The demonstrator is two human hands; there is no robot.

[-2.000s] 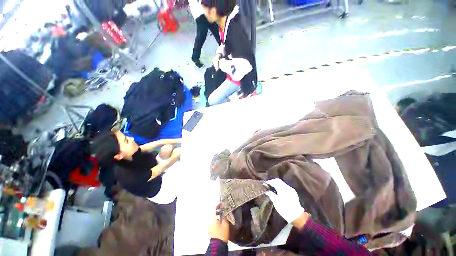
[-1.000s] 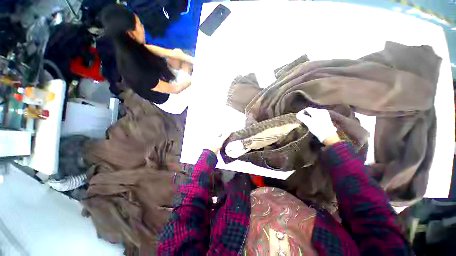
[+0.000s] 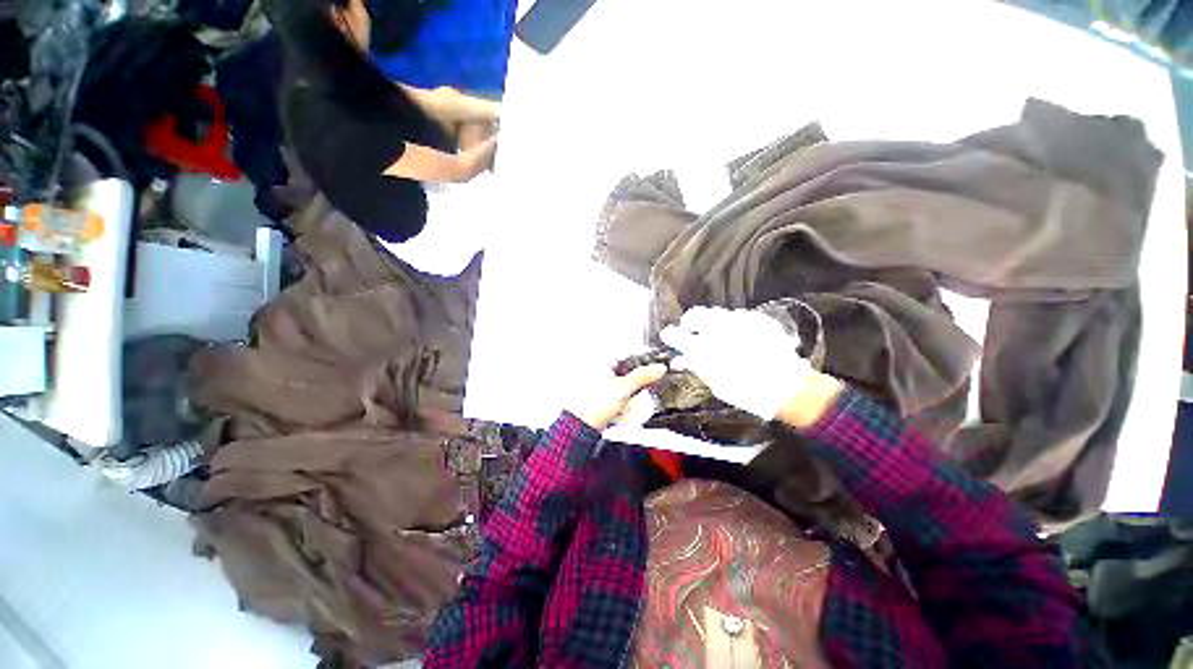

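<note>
Brown trousers [image 3: 890, 222] lie on the white table, legs spread to the right, the top part gathered near my body. My left hand [image 3: 622, 395], bare, pinches the edge of the trousers' waistband. My right hand [image 3: 739, 359], in a white glove, is close beside it, fingers bent over the same edge. A small dark thing shows between the two hands; whether it is a tool or cloth is not clear. The glove hides much of the waistband.
The white table [image 3: 550, 196] has a dark phone [image 3: 551, 21] at its far left edge. A person in black [image 3: 347, 131] sits at the table's left side. Brown crumpled garments [image 3: 327, 484] are heaped at the left. Dark cloth lies at the lower right.
My view has tilted down from the factory floor. The waistband opening, held wide between my hands a second ago, is now bunched. My right hand has moved left, next to my left hand.
</note>
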